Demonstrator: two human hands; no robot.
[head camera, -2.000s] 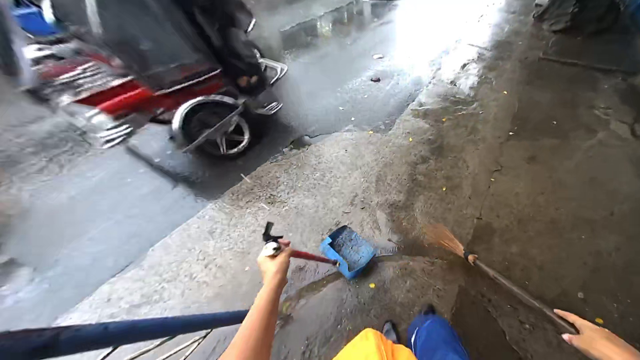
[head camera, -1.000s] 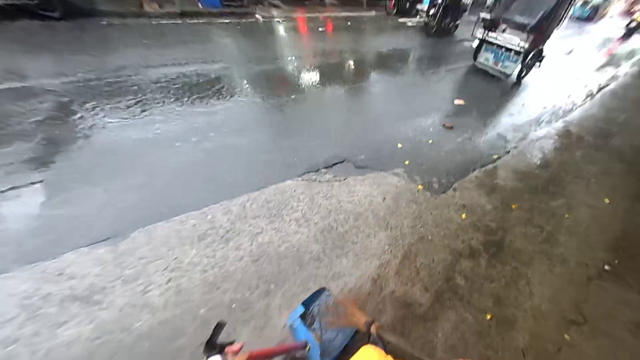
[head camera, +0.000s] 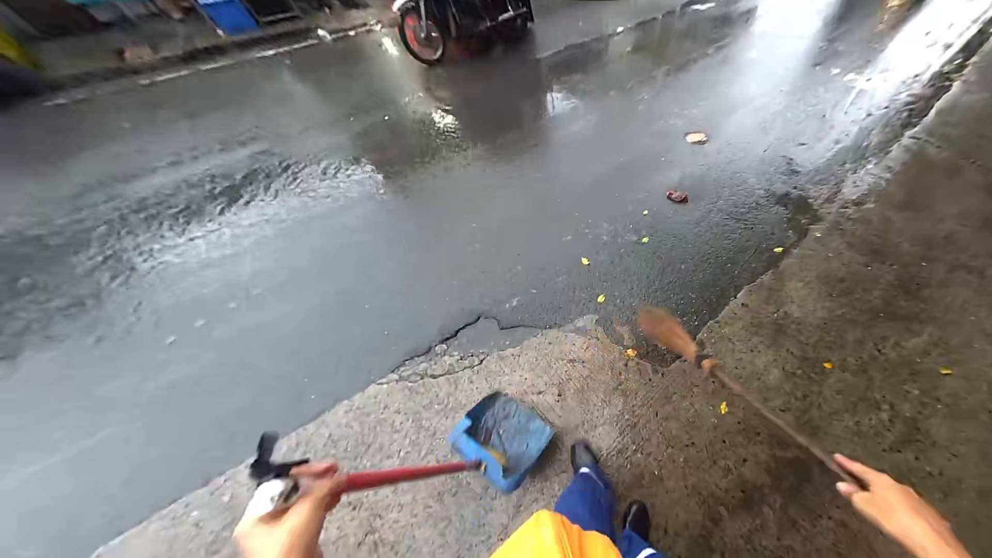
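Observation:
My left hand (head camera: 298, 508) grips the upper end of a red dustpan handle (head camera: 411, 474), which has a black hooked piece at its top. At the handle's other end is a blue dustpan (head camera: 508, 442), low over the concrete beside my shoes, with wet dark residue in it. My right hand (head camera: 883, 492) is closed around the stick of a long-handled broom (head camera: 775, 418). The broom's brown bristles (head camera: 666, 332) are at the edge where the concrete meets the wet road, near a small orange-yellow leaf (head camera: 630, 353). Motion blurs the bristles a little.
Wet asphalt (head camera: 426, 232) stretches ahead, with a cracked concrete edge (head camera: 465, 360). Small yellow leaves (head camera: 601, 298), a brown scrap (head camera: 676, 197) and a pale scrap (head camera: 696, 138) lie on the road. A motorcycle with a red-rimmed wheel (head camera: 422, 35) is at the far side. A blue container (head camera: 227, 15) stands beyond the curb.
The broom's bristles, at the dustpan one second ago, are now out at the road edge, apart from it. The red-and-black tricycle seen two seconds ago is out of view. The view has shifted strongly.

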